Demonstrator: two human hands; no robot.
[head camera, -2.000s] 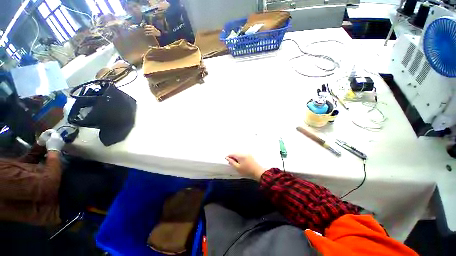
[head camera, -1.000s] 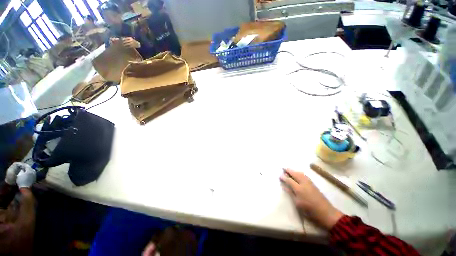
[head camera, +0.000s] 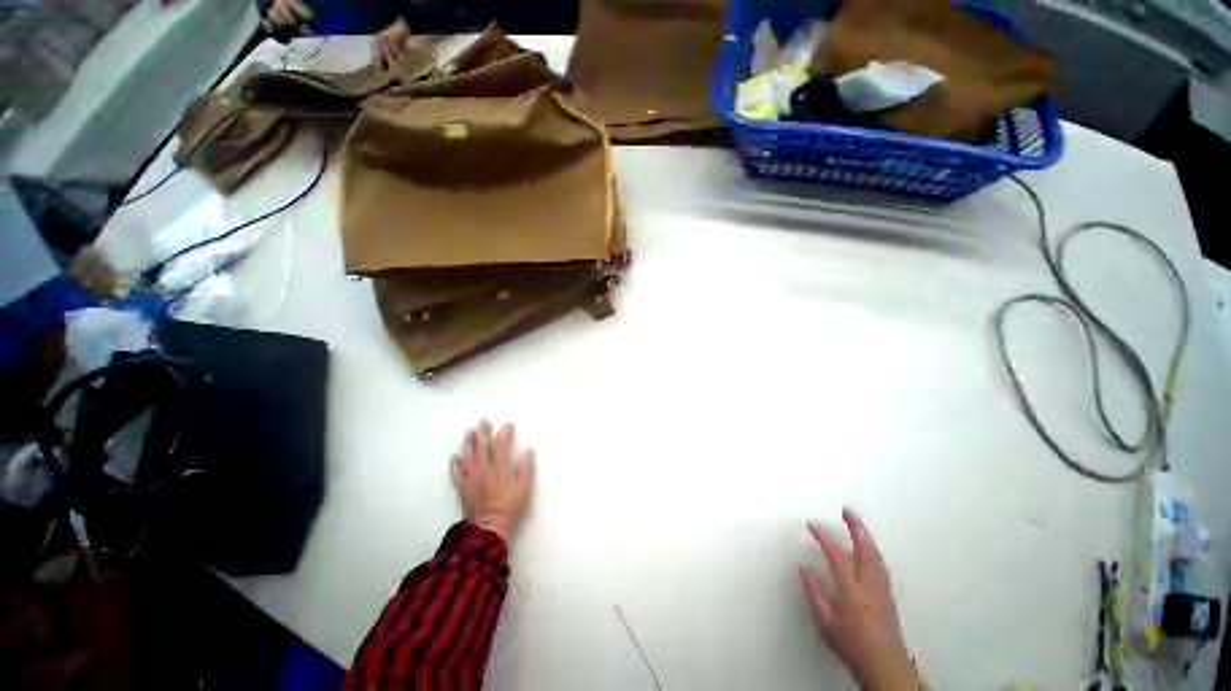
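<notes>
My left hand is over the white table, fingers apart and empty, just in front of the stacked brown bags. My right hand is at the lower right of the table, fingers apart and empty. The top brown handbag lies with its flap toward me and a small gold fitting on it. Another brown bag lies under it, with small metal rings at its side. Neither hand touches a bag. A thin dark line lies at the near edge between my hands.
A blue basket with brown pieces stands at the back. A black bag lies at the left. A coiled grey cable and a small black device are at the right. Other people's hands show at the top left.
My view has moved closer to the bags. My left hand has come in over the table. My right hand, earlier with fingertips together near the wooden-handled tool, is now spread.
</notes>
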